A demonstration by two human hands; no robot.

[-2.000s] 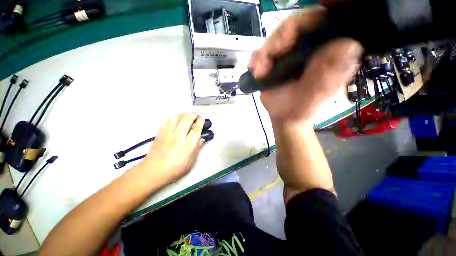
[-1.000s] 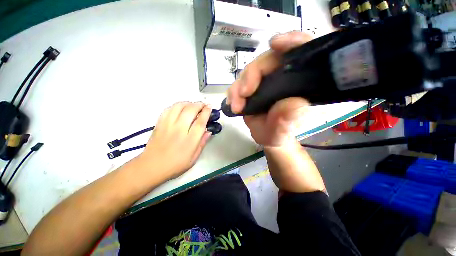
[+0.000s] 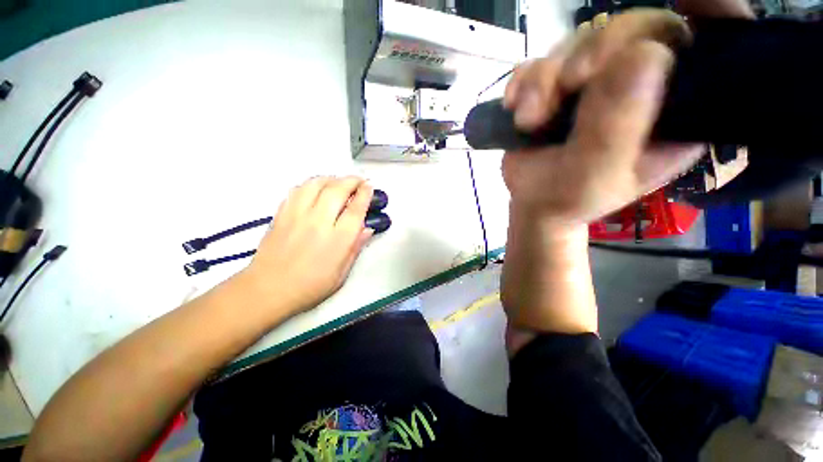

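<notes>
My left hand [image 3: 316, 236] lies over a pair of black housings [image 3: 379, 220] on the white bench and holds them down. Only their rounded right ends show; the rest is hidden under my fingers. Two short black cable leads [image 3: 226, 236] with flat connectors stick out to the left. My right hand [image 3: 587, 126], blurred, grips a large black electric screwdriver [image 3: 505, 124]. Its nose points left and its thin bit is at the pickup mechanism [image 3: 431, 126] of the grey-white screw feeder [image 3: 442, 54]. I cannot tell if a screw is on the bit.
Black housings with paired leads [image 3: 18, 212] lie at the left edge. A thin black cord [image 3: 478, 203] runs from the feeder to the bench's green edge [image 3: 361, 311]. At the right are a red plastic item [image 3: 645, 221], blue bins [image 3: 695, 352] and a partly hidden pile of units.
My right hand has moved the screwdriver from the housings up and right to the feeder. My left hand still holds the housings. Earlier, the bit was also near the feeder.
</notes>
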